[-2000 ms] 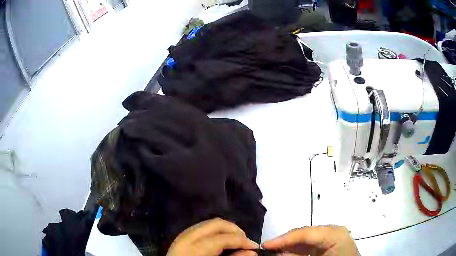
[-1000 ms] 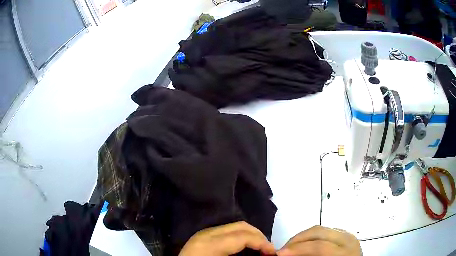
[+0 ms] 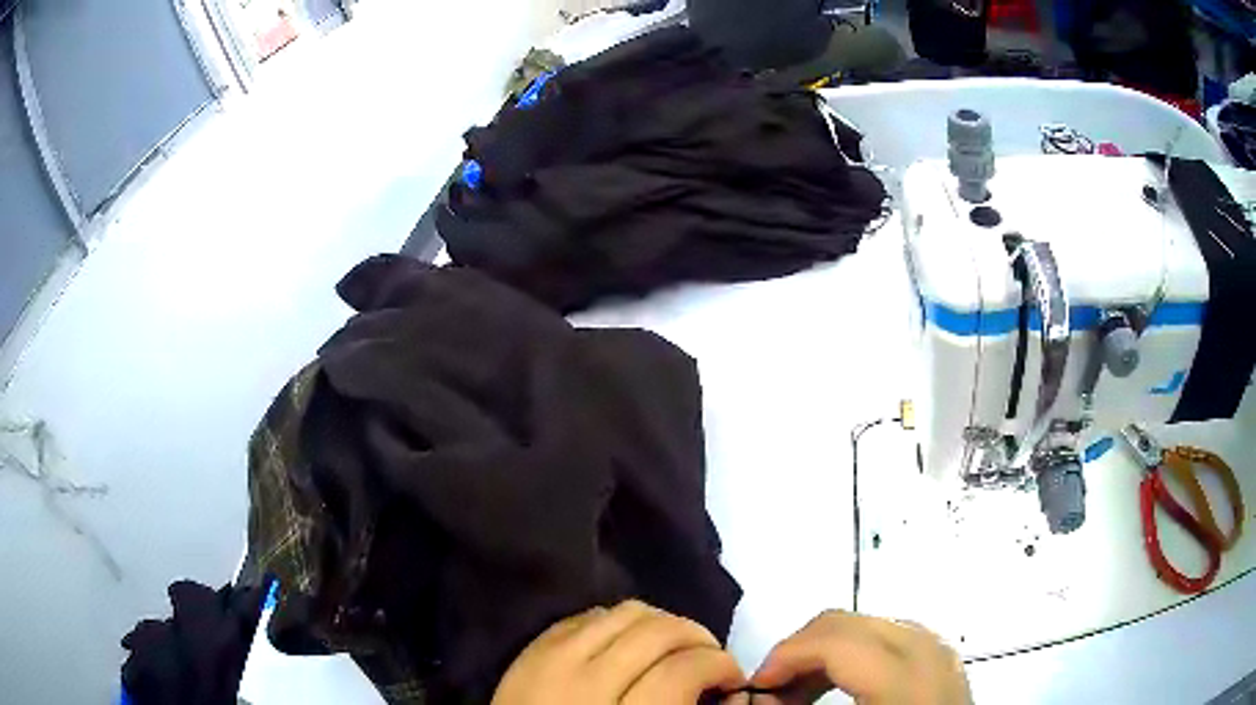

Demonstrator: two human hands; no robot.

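The plaid garment lies heaped left of the needle, with its smooth black lining uppermost. My left hand and my right hand meet at the bottom edge, both cut off by it. Their fingertips pinch a small piece of dark cloth between them, at the garment's near right side. The white sewing machine head stands to the right, and no cloth lies under its presser foot.
Red and orange-yellow handled scissors lie right of the needle. A pile of black pieces lies behind the garment. Dark cloth hangs at the lower left. A white wall runs along the left.
The view shifted right and then back left. My hands stay together at the bottom edge, with the fingertips shifting slightly around the dark cloth. The garment heap is almost unchanged.
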